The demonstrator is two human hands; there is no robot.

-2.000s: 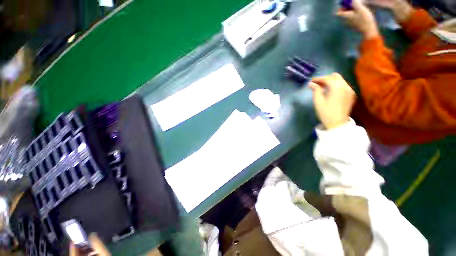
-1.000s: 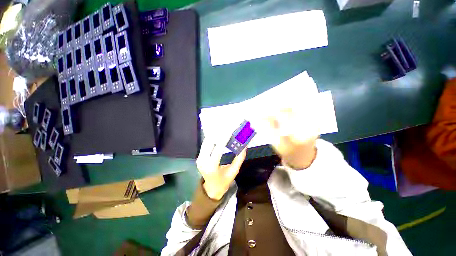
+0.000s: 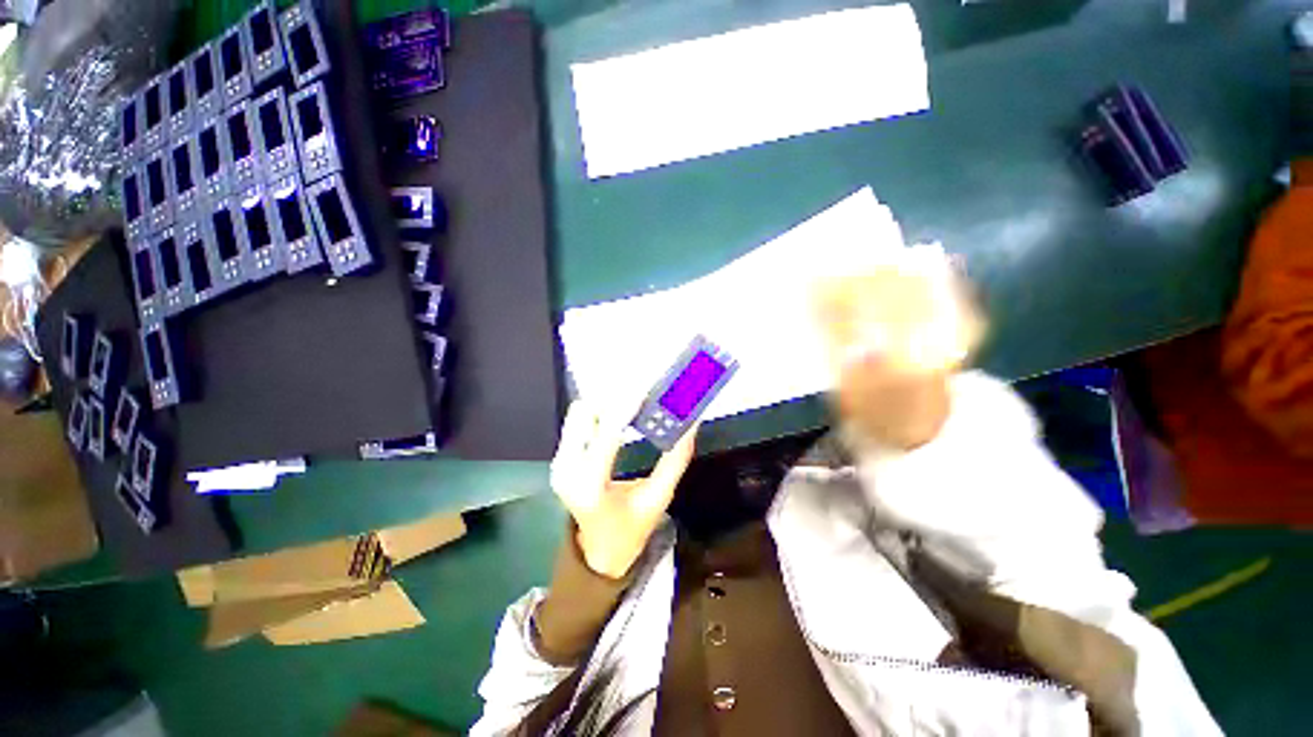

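Observation:
My left hand (image 3: 612, 497) holds a small grey-black handheld device (image 3: 687, 392) by its lower end between thumb and fingers. The device's screen faces up and shines purple, with small keys at the lower left end. My right hand (image 3: 900, 338) is blurred over the right end of the fanned white sheets (image 3: 691, 328); whether it holds anything cannot be told. White wipe material is not clearly distinguishable near that hand. A separate long white sheet (image 3: 752, 89) lies farther back.
Rows of devices (image 3: 231, 166) cover the upper black mat (image 3: 303, 360) at left. More pieces lie along its right edge and on the far-left mat (image 3: 195, 518). Dark stacked parts (image 3: 1132, 141) stand at right. Cardboard (image 3: 324, 583) is below the bench; an orange sleeve (image 3: 1274, 331) is at right.
My left hand has come from the far-left mat to the front of the sheets with a device. My right hand has moved from the dark parts to the sheets, then slightly right. The view has turned.

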